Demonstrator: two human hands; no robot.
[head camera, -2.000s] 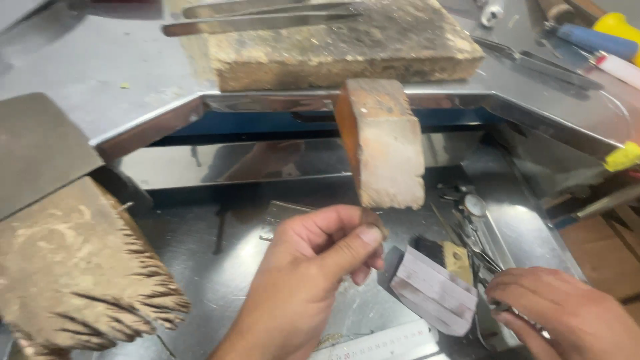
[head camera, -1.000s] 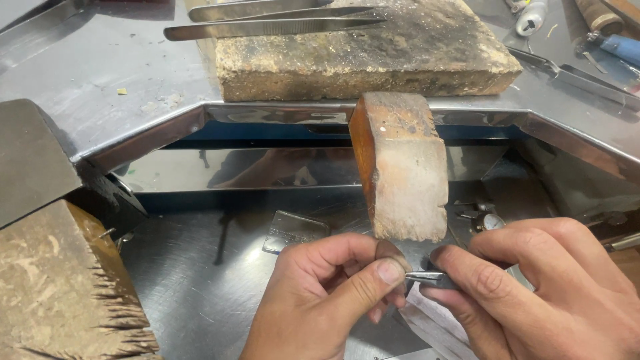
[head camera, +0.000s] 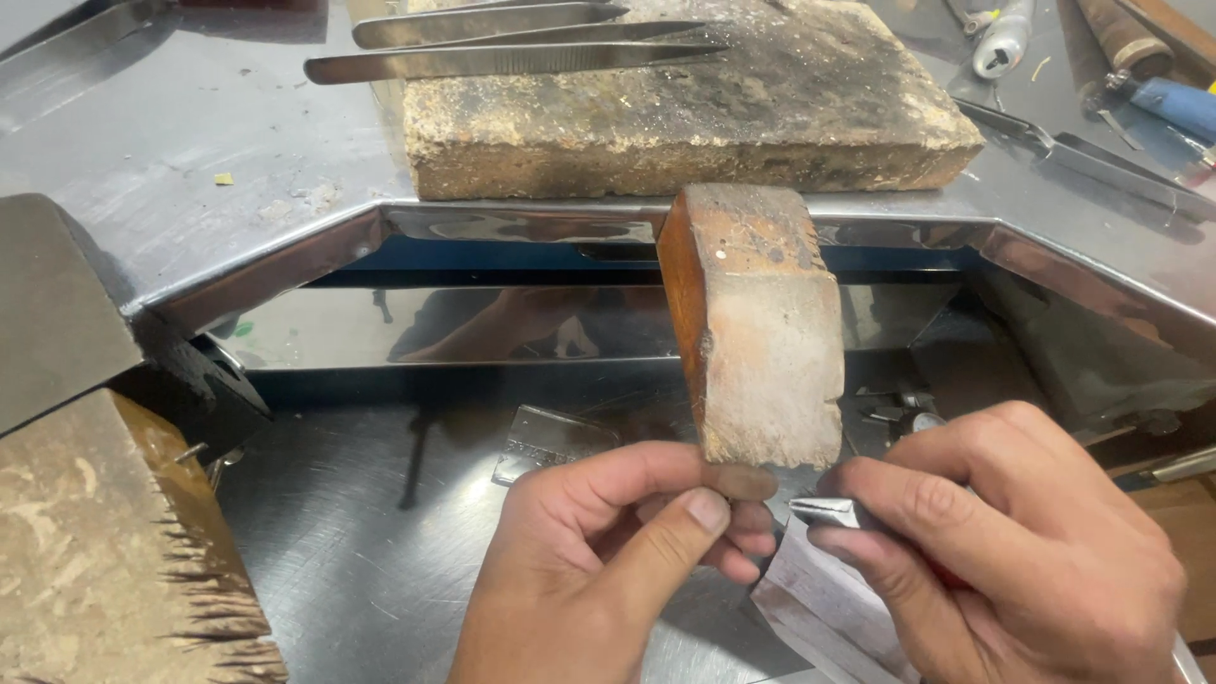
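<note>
My left hand has its thumb and index finger pinched together just under the front end of a worn wooden bench pin; whatever small piece they may pinch is too hidden to tell. To its right, my right hand grips a small metal tool, seemingly pliers, whose jaws point left toward the left fingertips without touching them. The tool's handles are hidden in the palm. Below the pliers lies a folded piece of paper, partly covered by the right hand.
A scorched soldering block on the metal bench carries steel tweezers. A notched wooden block stands at the left. The metal tray beneath holds a small flat metal plate. More tweezers lie at the right.
My right hand has come in from the lower right to beside the left hand. The pliers' jaws, at the left fingertips one second ago, are now slightly apart from them. The view has shifted.
</note>
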